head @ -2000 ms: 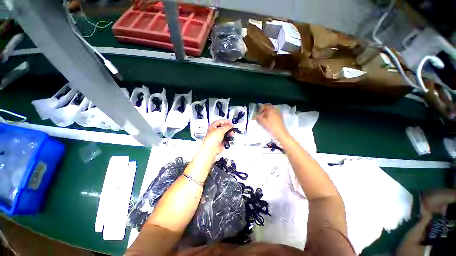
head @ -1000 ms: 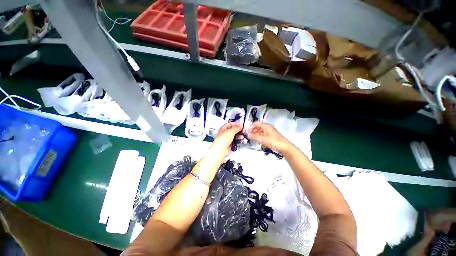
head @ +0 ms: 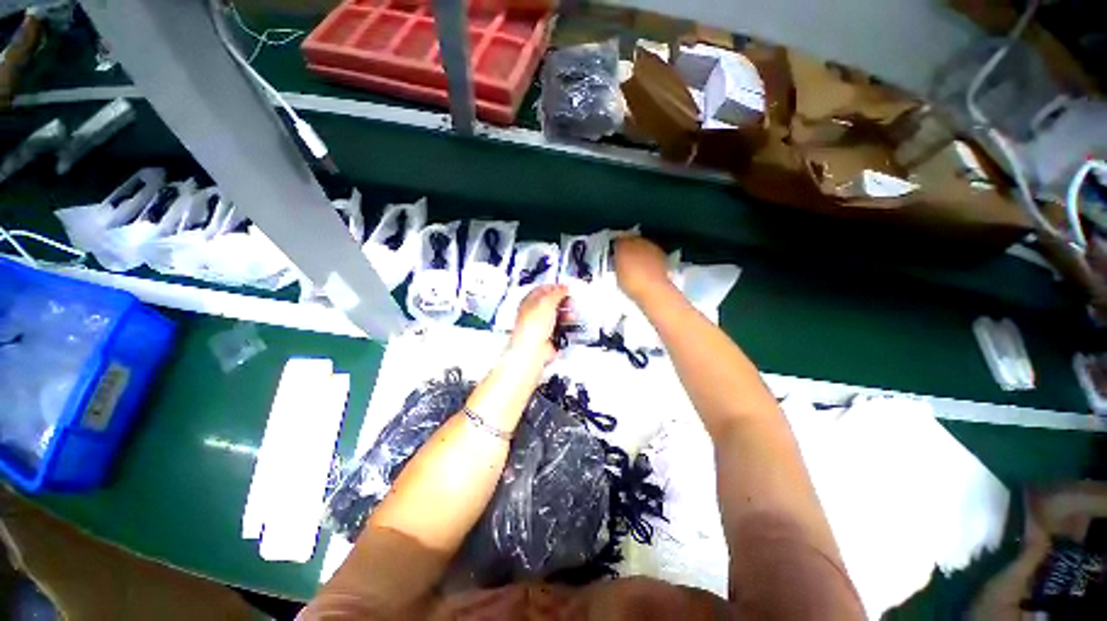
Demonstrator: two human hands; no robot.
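White wrapped products (head: 489, 269) stand in a row on the green conveyor belt, most with a coiled black cable on top. My left hand (head: 541, 318) is at the belt's near edge, closed on a black cable that shows below its fingers. My right hand (head: 636, 261) is over a wrapped product right of the last one whose cable shows; its fingertips and anything under them are hidden. A loose black cable (head: 624, 349) lies on the white mat's far edge between my forearms. A clear plastic bag of black cables (head: 534, 497) lies under my left forearm, with loose cables at its right.
White strips (head: 297, 461) and a blue bin (head: 115, 388) are at left. White sheets (head: 904, 485) lie at right. A slanted metal post (head: 261, 170) crosses the row. A red divided tray (head: 425, 51) and torn brown cartons (head: 838, 146) are on the shelf. Another person's arm shows at lower right.
The wrapped products have shifted left. My right hand has moved from beside my left hand, forward onto a product further right. My left hand has moved slightly left, still with a cable.
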